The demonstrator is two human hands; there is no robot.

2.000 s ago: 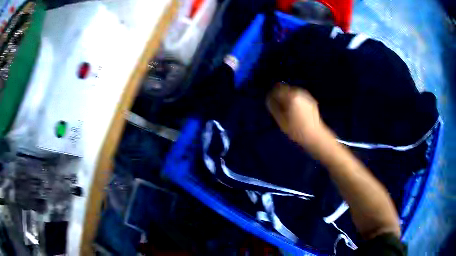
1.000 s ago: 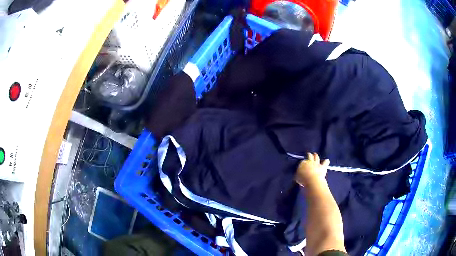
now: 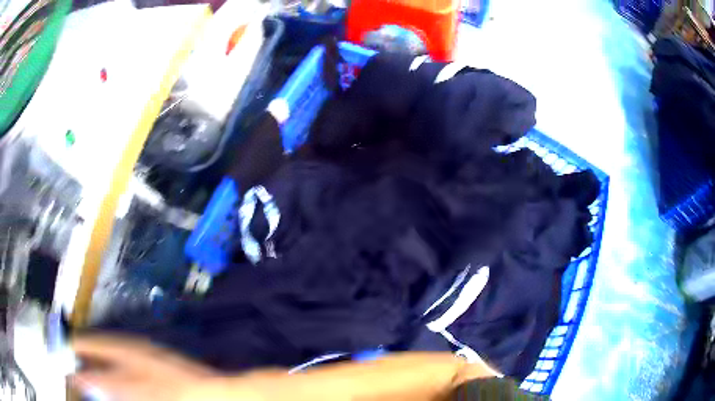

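Dark navy garments (image 3: 376, 204) with pale strips fill the blue basket (image 3: 576, 294). My right forearm crosses the bottom of the view from the right. My right hand (image 3: 129, 372) is at the lower left, blurred, by the table's edge. Navy cloth stretches from the basket to that hand, which appears closed on its end; the fingertips are unclear. My left hand is not in view.
The white machine table with a wood-coloured edge (image 3: 117, 196) is on the left, with red and green buttons. A red container (image 3: 439, 27) stands behind the basket. More dark garments (image 3: 686, 133) are at the far right.
My right hand has moved from the pile far to the left. Navy cloth now extends out over the basket's near left side. The view has shifted and blurred.
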